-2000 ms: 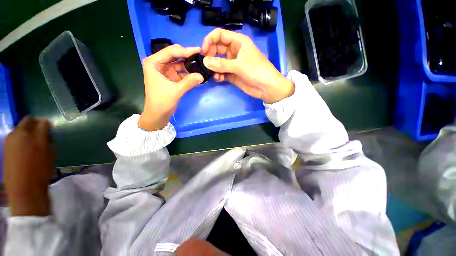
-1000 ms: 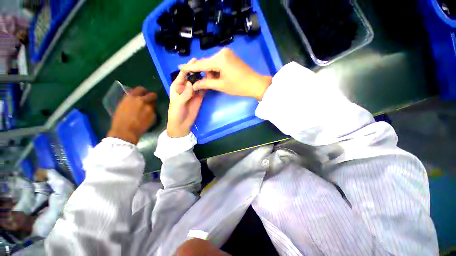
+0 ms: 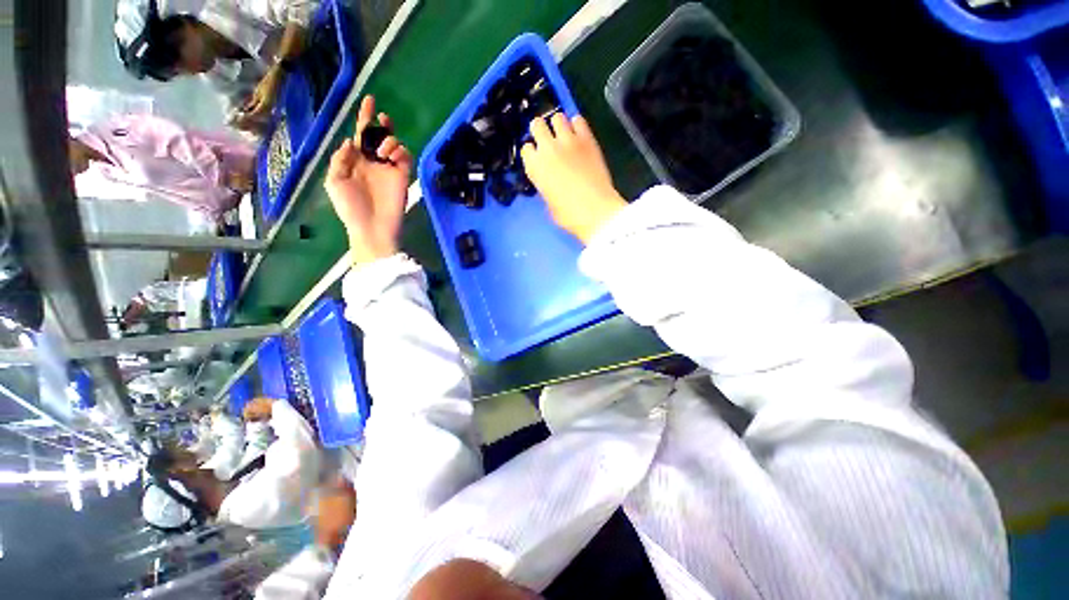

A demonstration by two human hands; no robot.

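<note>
My left hand (image 3: 373,193) is raised left of the blue parts tray (image 3: 528,316), over the green surface. It holds a black plastic part (image 3: 375,138) in its fingertips. My right hand (image 3: 567,174) reaches into the far end of the tray, with its fingertips at the pile of black housings (image 3: 483,143); whether it grips one cannot be told. A separate black block (image 3: 470,249) lies near the tray's left edge.
A clear tub (image 3: 703,106) of dark parts stands right of the tray. A blue bin (image 3: 1043,82) is at the far right. Another blue tray (image 3: 332,373) lies to the left. A person in pink (image 3: 158,164) and others in white are across the line.
The view has turned left. My hands have parted: the left has moved left and away from the tray with a black part, the right to the housings pile. The other worker's nearby hand has withdrawn.
</note>
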